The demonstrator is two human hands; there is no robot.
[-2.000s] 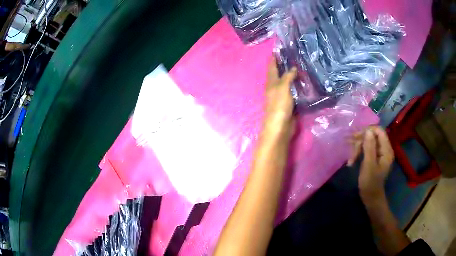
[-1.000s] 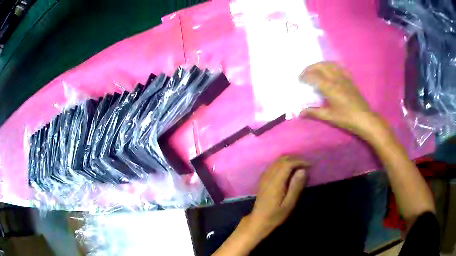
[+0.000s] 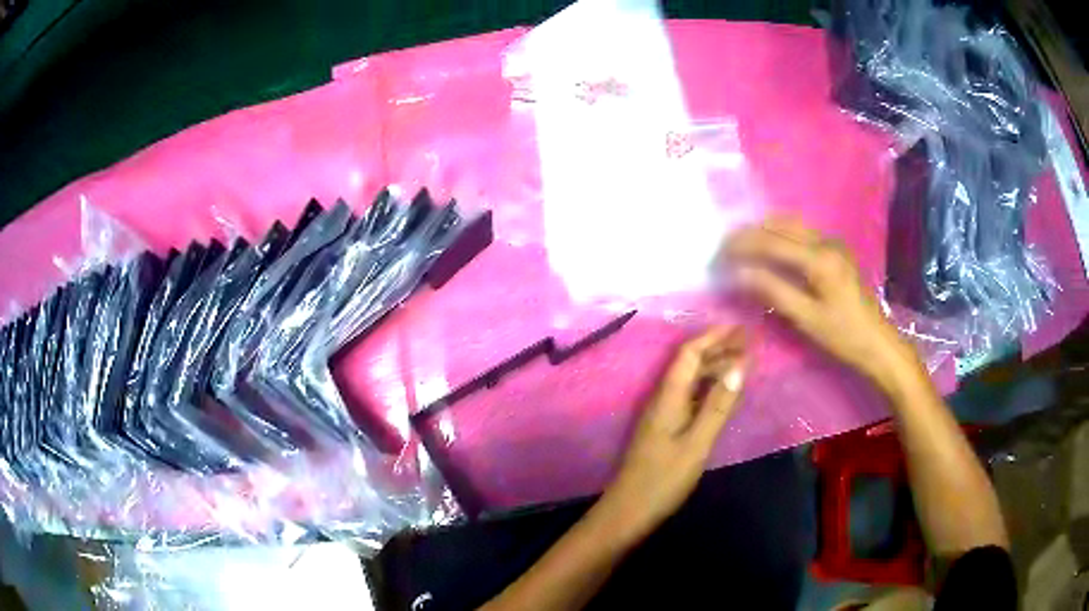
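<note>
A white-looking glossy stack of empty bags (image 3: 609,203) lies on the pink sheet (image 3: 466,143). A thin see-through bag (image 3: 723,155) with a small red mark sticks out from its right side. My right hand (image 3: 818,292) is at the stack's lower right corner, fingers bent and blurred; whether they pinch a bag cannot be told. My left hand (image 3: 693,400) is just below and left of it, fingers curled, with no clear object in them. A bare black bracket (image 3: 484,382) lies left of my left hand, apart from it.
Nested bagged brackets (image 3: 203,358) lie at left, with another bare bracket at their right end. More bagged brackets (image 3: 979,203) lie at right. A white-lined carton (image 3: 281,579) is below the left edge. A red stool (image 3: 860,507) stands on the floor at lower right.
The view has swung from the right side to the work space. Since a second ago, a see-through bag shows shifted out at the stack's right. My left hand has come closer to my right.
</note>
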